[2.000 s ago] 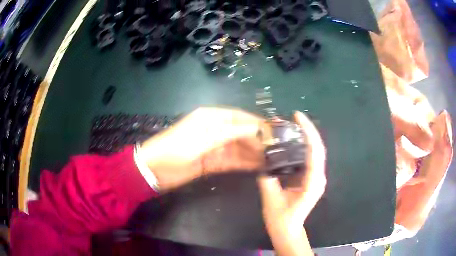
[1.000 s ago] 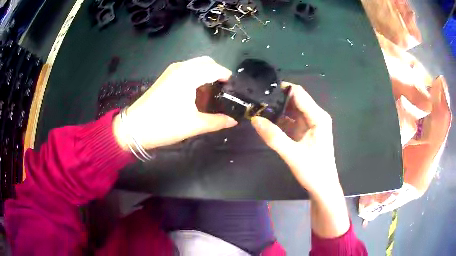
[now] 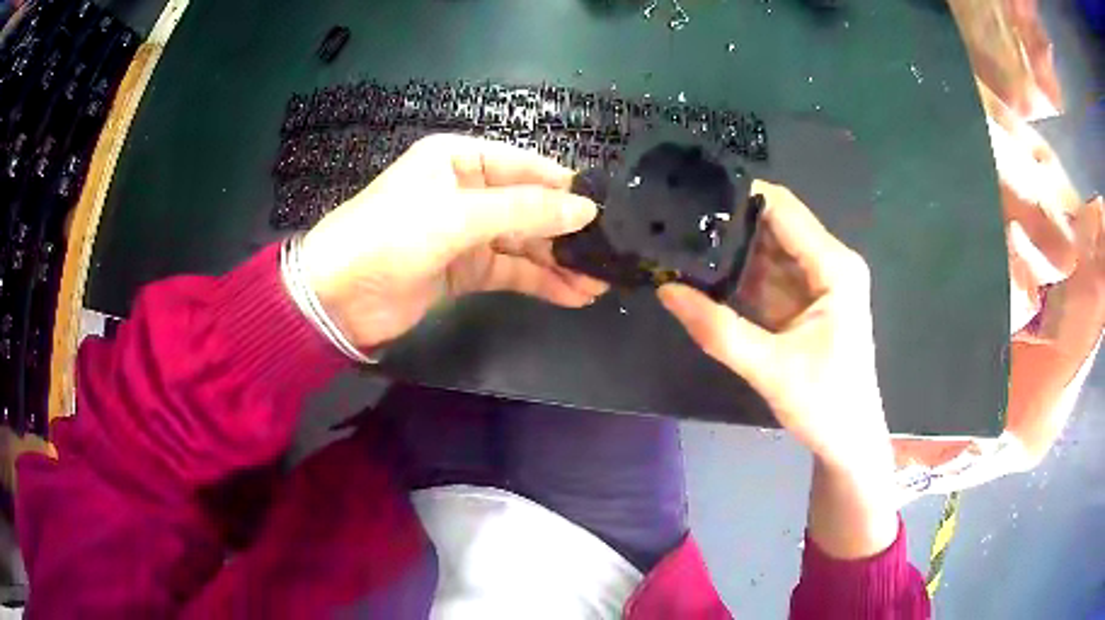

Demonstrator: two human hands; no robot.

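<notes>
A black socket housing (image 3: pixel 674 216) is held above the front part of the green table, its round face turned up towards me. My left hand (image 3: pixel 467 236) grips its left side, with thumb and fingers around a dark block-like part there. My right hand (image 3: pixel 788 309) holds its right side, with the thumb at the lower edge and the fingers behind. A small gold-coloured bit shows at the housing's lower edge, near my right thumb. Whether the left part is joined to the housing I cannot tell.
Rows of small black insert blocks (image 3: pixel 479 107) stand beyond my hands. A single loose black piece (image 3: pixel 333 44) lies at the upper left. Loose metal contacts (image 3: pixel 669 15) show at the top edge. Stacked black assemblies (image 3: pixel 43 206) lie left of the wooden edge. Pinkish-orange wrapping (image 3: pixel 1052 285) is at the right.
The housing first appeared blurred between my hands; its round face now shows more fully, slightly further right. The view has shifted, so the rows show more and the housing heap has left the top.
</notes>
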